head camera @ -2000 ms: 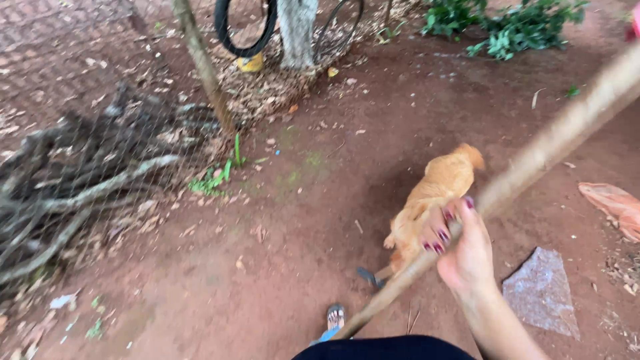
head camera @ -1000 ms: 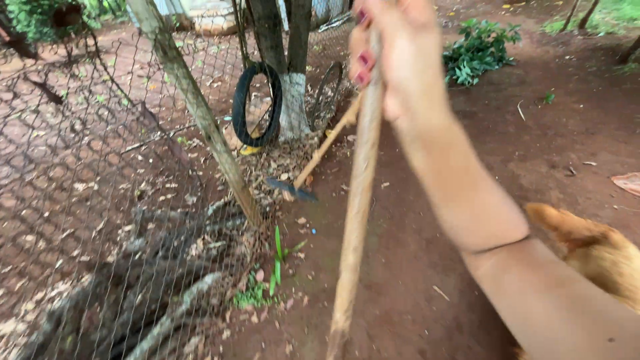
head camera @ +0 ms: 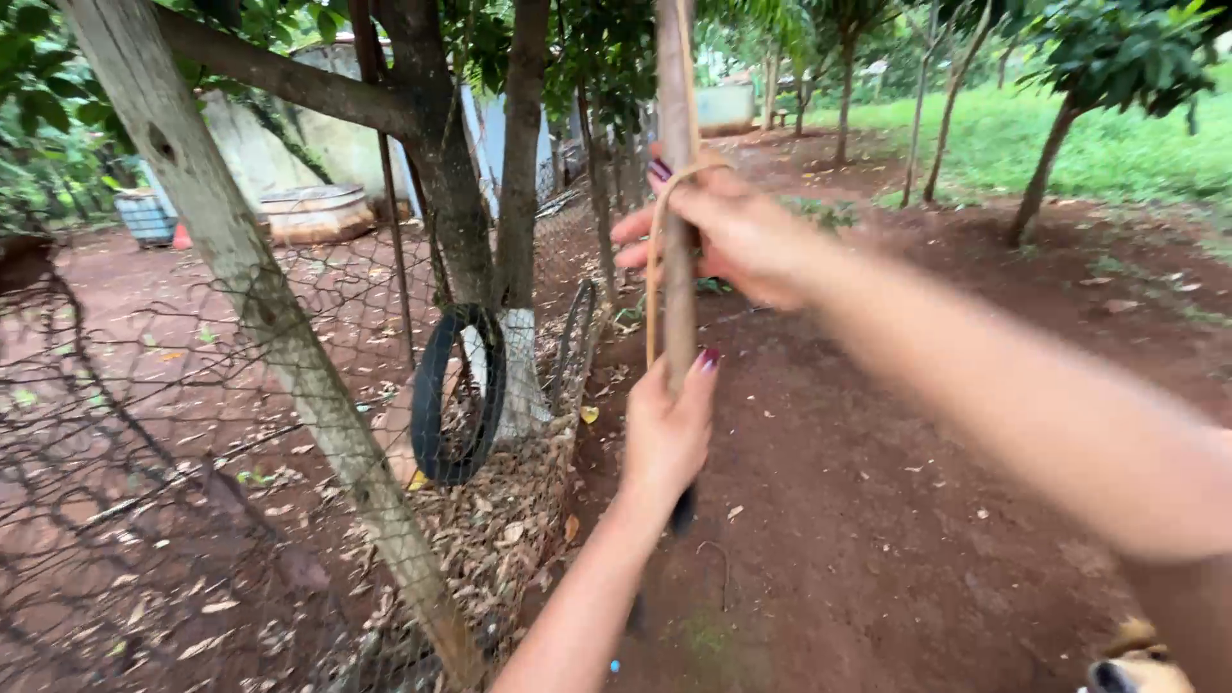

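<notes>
A wooden pole (head camera: 679,279) stands nearly upright before me, its top cut off by the frame. My left hand (head camera: 669,428) is closed around it low down. Higher up, my right hand (head camera: 731,231) wraps it loosely, thumb in front and fingers stretched out past its left side. A thin tan strip (head camera: 654,289) runs along the pole and curves over it at my right hand; its material is unclear. Below my left hand a blurred dark piece (head camera: 683,510) shows, partly hidden by that hand. Both hands have dark red nails.
A sagging wire fence (head camera: 318,385) with a leaning wooden post (head camera: 279,308) is at left. Behind it, a black tire (head camera: 457,395) stands by a tree with a white-painted base (head camera: 520,375). Red dirt (head camera: 866,500) lies at right. A dog (head camera: 1141,669) is at the bottom right edge.
My left hand, not seen earlier, is now on the pole below my right hand. The pole has gone from slanted to nearly upright. The view has tilted up.
</notes>
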